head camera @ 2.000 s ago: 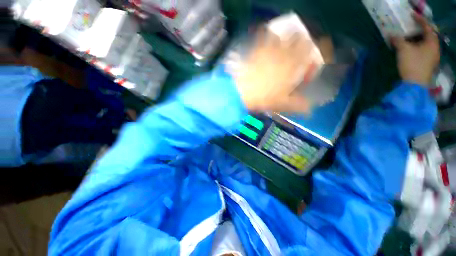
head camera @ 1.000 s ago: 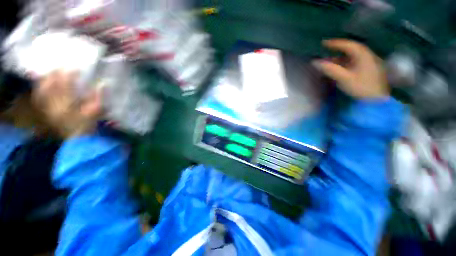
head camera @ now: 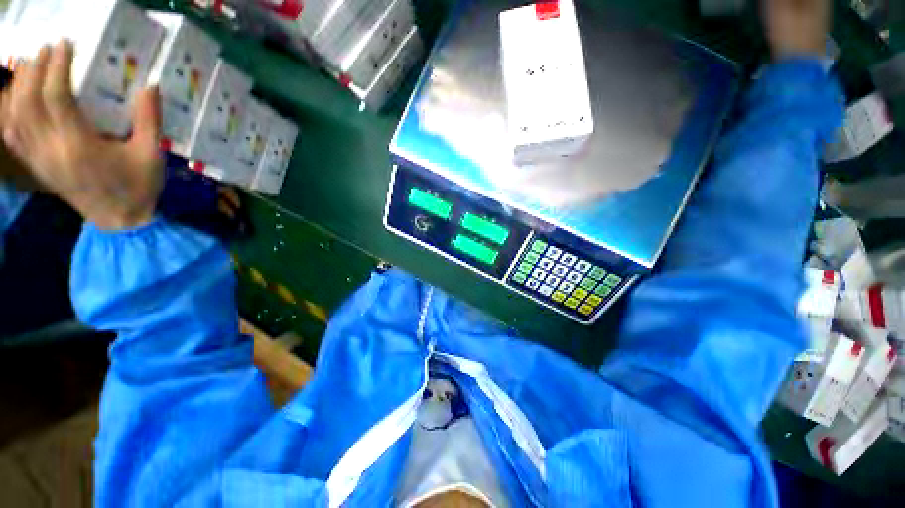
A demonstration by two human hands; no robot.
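Note:
A white product box with a red end patch (head camera: 546,79) lies on the silver pan (head camera: 635,129) of the digital scale. The scale's dark front panel shows three green lit windows (head camera: 480,226) and a keypad (head camera: 564,276). My left hand (head camera: 89,139) is at the upper left, its fingers and thumb around a white box (head camera: 117,67) at the row of stacked boxes. My right hand (head camera: 797,25) is at the top right, beyond the scale, cut off by the top edge; its fingers and anything in them are hidden.
White boxes stand in a row at the upper left (head camera: 223,119), with another stack (head camera: 372,45) nearer the scale. A loose heap of similar boxes (head camera: 839,377) lies at the right. The dark green bench (head camera: 342,179) runs under the scale. Brown cardboard (head camera: 60,456) is at the lower left.
My left hand has moved from over the scale to the stacked row at the left. My right hand reached over the pan, then moved away to the top right. A box now lies on the pan.

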